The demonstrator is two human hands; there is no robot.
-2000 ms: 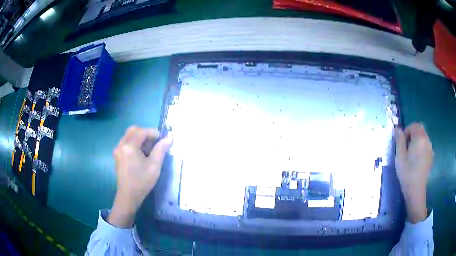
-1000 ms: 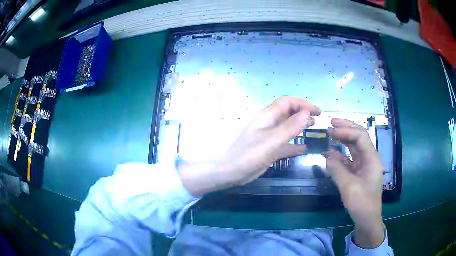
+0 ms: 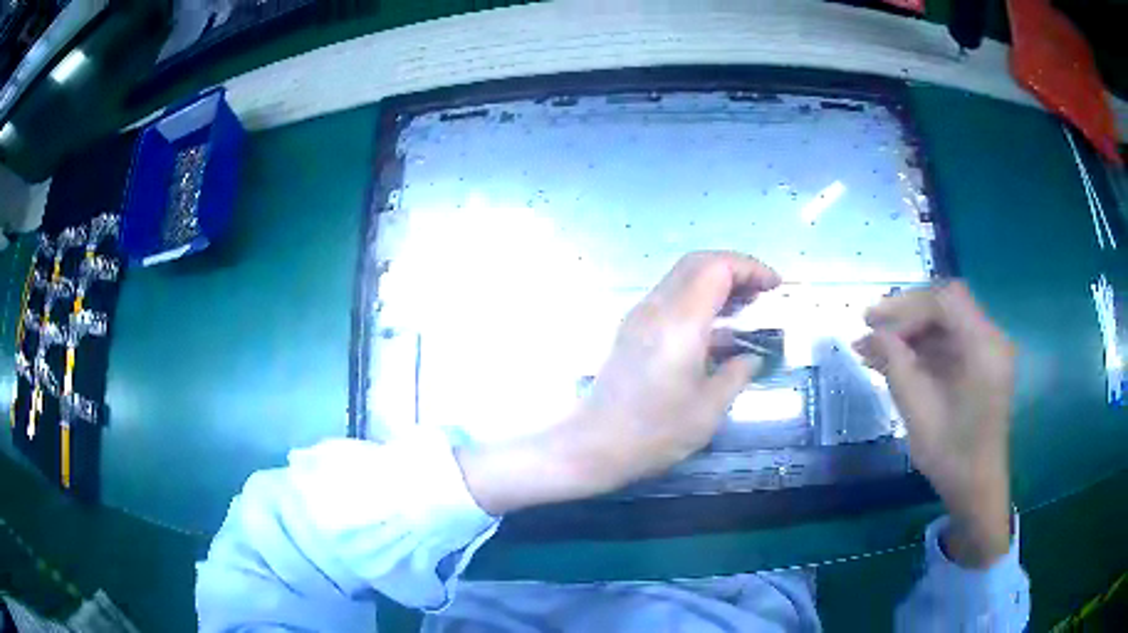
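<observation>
The laptop top case (image 3: pixel 495 173) lies in front of me, black-rimmed, its bright silver inside facing up with strong glare. My left hand (image 3: pixel 674 371) is over its lower middle, with a small dark part (image 3: pixel 764 348) at the thumb and fingertips. The part is held near the touchpad area (image 3: pixel 767 402), which my hand partly hides. My right hand (image 3: pixel 946 377) is raised over the lower right corner of the case, apart from the part. Its fingertips are close together and blurred; whether they pinch anything cannot be seen.
A blue screw bin (image 3: pixel 186 186) full of tiny screws stands at upper left. Small cable assemblies (image 3: pixel 74 315) lie on a black mat left of it. White flat cables (image 3: pixel 1105 328) lie at the right edge. A red bubble wrap bag (image 3: pixel 1061 74) is at upper right, beyond a pale rail (image 3: pixel 544 47).
Both hands left the case sides and came over its lower right area. Since one second ago, my right hand has moved right, away from the dark part, which stays at my left hand.
</observation>
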